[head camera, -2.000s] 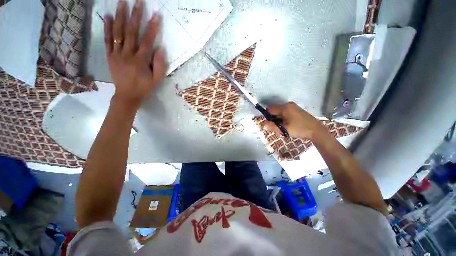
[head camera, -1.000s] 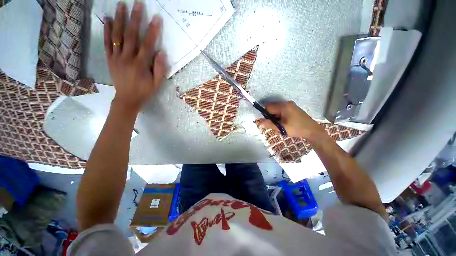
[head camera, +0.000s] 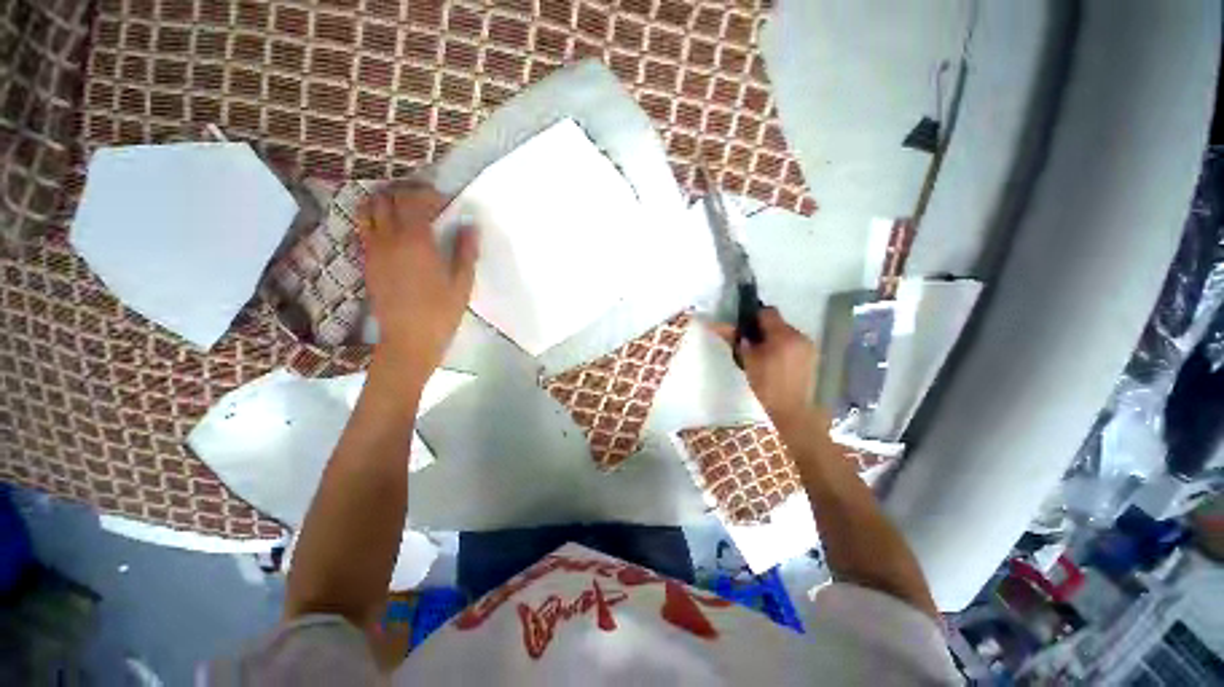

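My right hand (head camera: 781,365) holds the dark handles of the shears (head camera: 729,248), whose silver blades point away from me beside the white paper's right edge. My left hand (head camera: 416,269) is blurred, over a folded piece of lattice cloth (head camera: 318,275), thumb near the left edge of the white paper pattern piece (head camera: 550,242); whether its fingers grip the cloth is unclear. A cut triangular lattice piece (head camera: 618,392) lies just nearer to me than the paper. Another cut piece (head camera: 742,470) lies by my right forearm.
Brown-red lattice cloth (head camera: 443,67) spreads over the table's far and left sides. A white many-sided paper (head camera: 184,242) lies on it at left. At right are a metal plate (head camera: 859,352), a small dark scrap (head camera: 922,134) and a large grey roll (head camera: 1000,309).
The view now takes in more of the far side of the table. My left hand has gone from flat on the paper to the folded cloth beside it. The shears point more straight away from me.
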